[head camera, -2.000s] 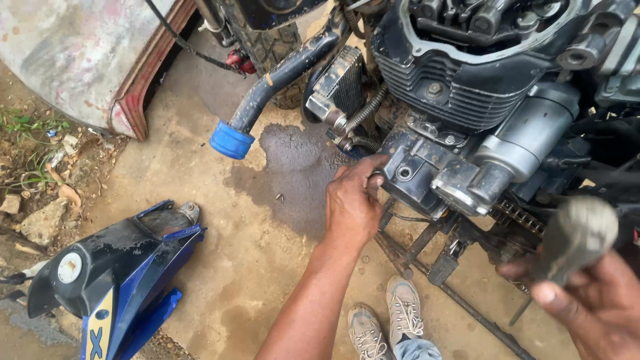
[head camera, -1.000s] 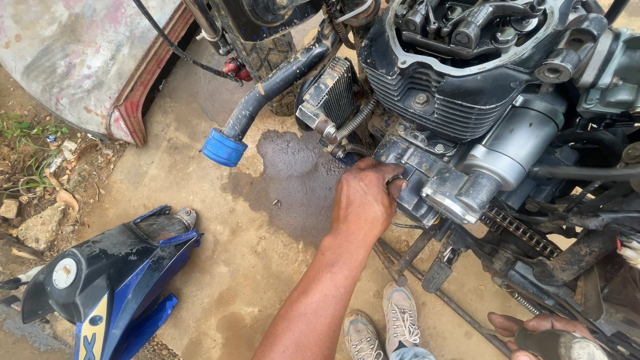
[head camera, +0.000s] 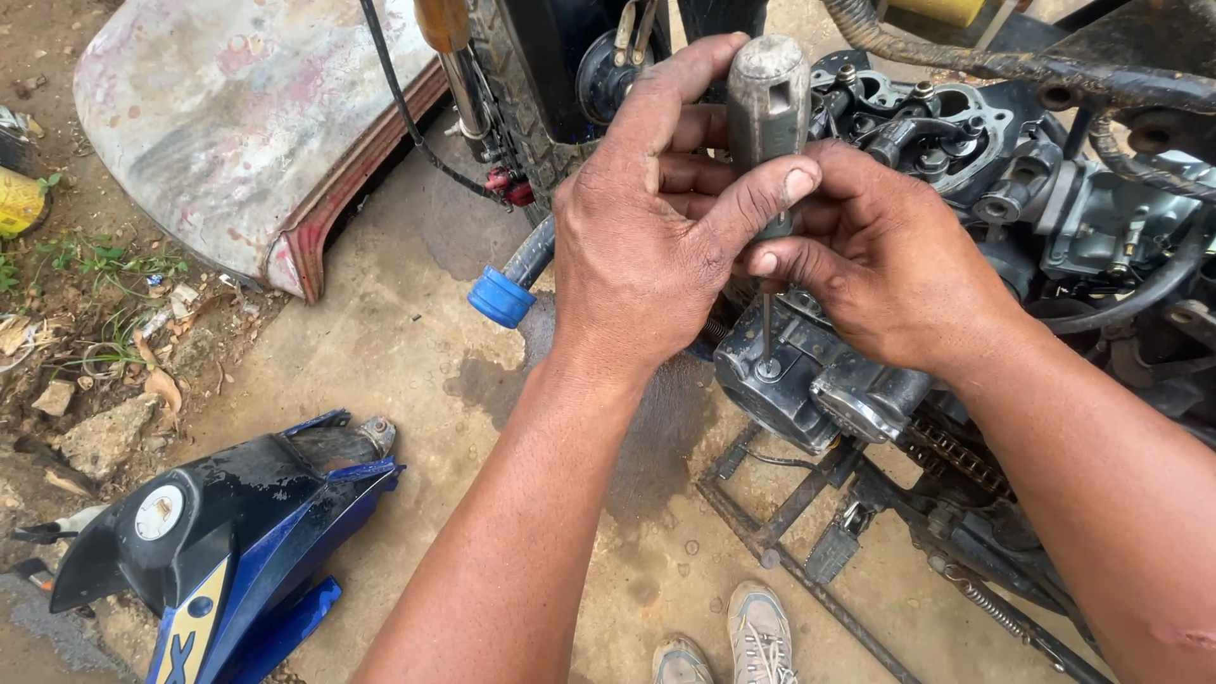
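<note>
Both my hands are on a screwdriver (head camera: 768, 104) with a worn grey handle, which stands upright. My left hand (head camera: 646, 218) wraps the handle from the left, its thumb across the front. Fingers and thumb of my right hand (head camera: 864, 256) grip the lower end of the handle from the right. The thin shaft points down, its tip at a round slotted plug (head camera: 769, 370) on the engine's side cover (head camera: 788, 404). Behind my right hand lies the opened cylinder head (head camera: 921, 133) of the motorcycle.
A blue-capped tube (head camera: 501, 297) sticks out left of the engine. On the concrete lies a blue and black fuel tank with its fairing (head camera: 256, 513). A paint-stained panel (head camera: 237, 104) and the front tire (head camera: 518, 104) are farther back. The foot peg (head camera: 836, 546) and my shoes (head camera: 760, 632) are below.
My right hand has come from the lower right to the engine cover with the screwdriver. My left hand, earlier at the cover, is now around the handle.
</note>
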